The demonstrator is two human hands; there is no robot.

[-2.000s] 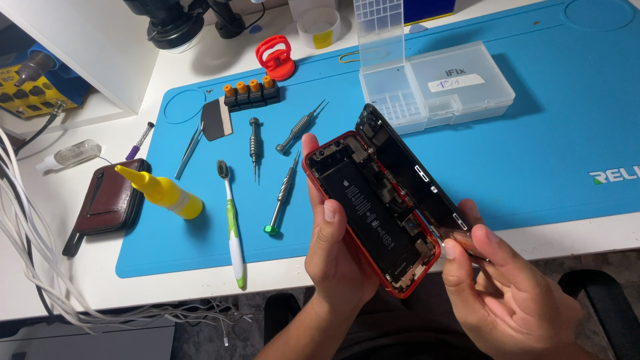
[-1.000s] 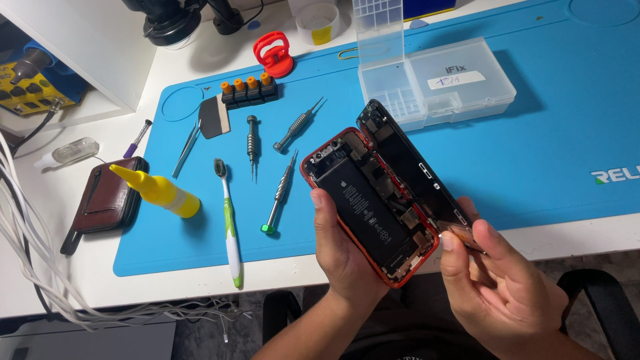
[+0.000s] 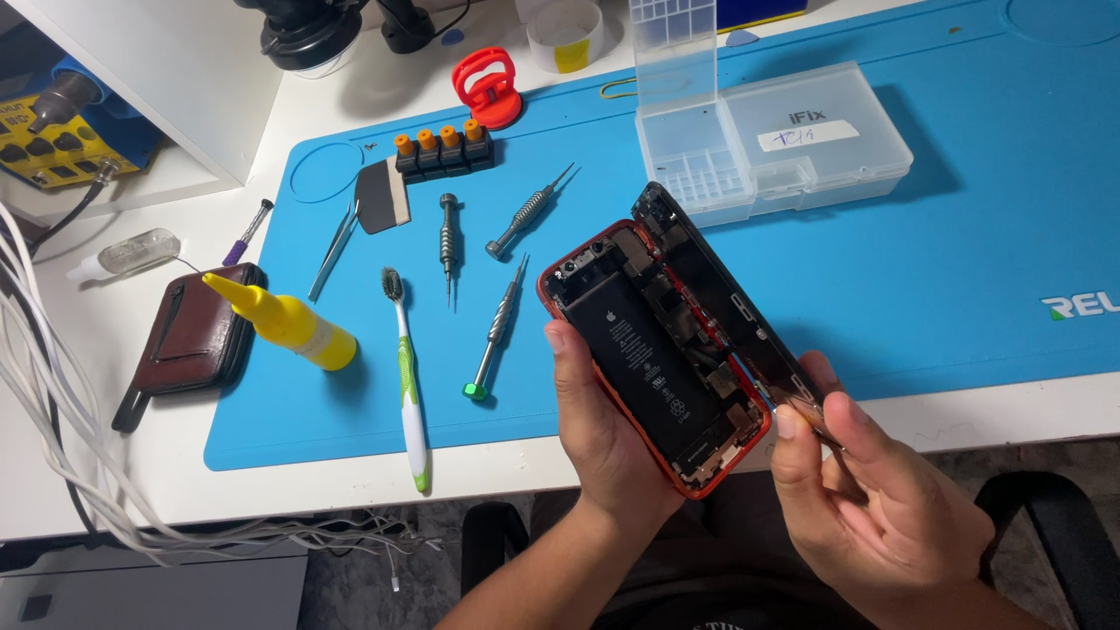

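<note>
An opened red smartphone body (image 3: 652, 359) lies in my left hand (image 3: 604, 429), tilted above the front edge of the bench, its black battery (image 3: 643, 372) and inner parts exposed. My right hand (image 3: 875, 472) pinches the lower end of the black display assembly (image 3: 735, 297), which stands raised along the body's right side. Whether flex cables still join the two parts cannot be told. Nearest to the phone on the blue mat are a screwdriver with a green cap (image 3: 497, 337) and two grey screwdrivers (image 3: 448, 245), (image 3: 529, 214).
A blue mat (image 3: 962, 262) holds a toothbrush (image 3: 409, 385), yellow bottle (image 3: 297, 328), tweezers (image 3: 332, 254), red suction cup (image 3: 490, 92), orange-capped bottles in a rack (image 3: 444, 150) and a clear plastic box (image 3: 814, 131). A brown case (image 3: 197, 332) and white cables (image 3: 61, 376) are at left.
</note>
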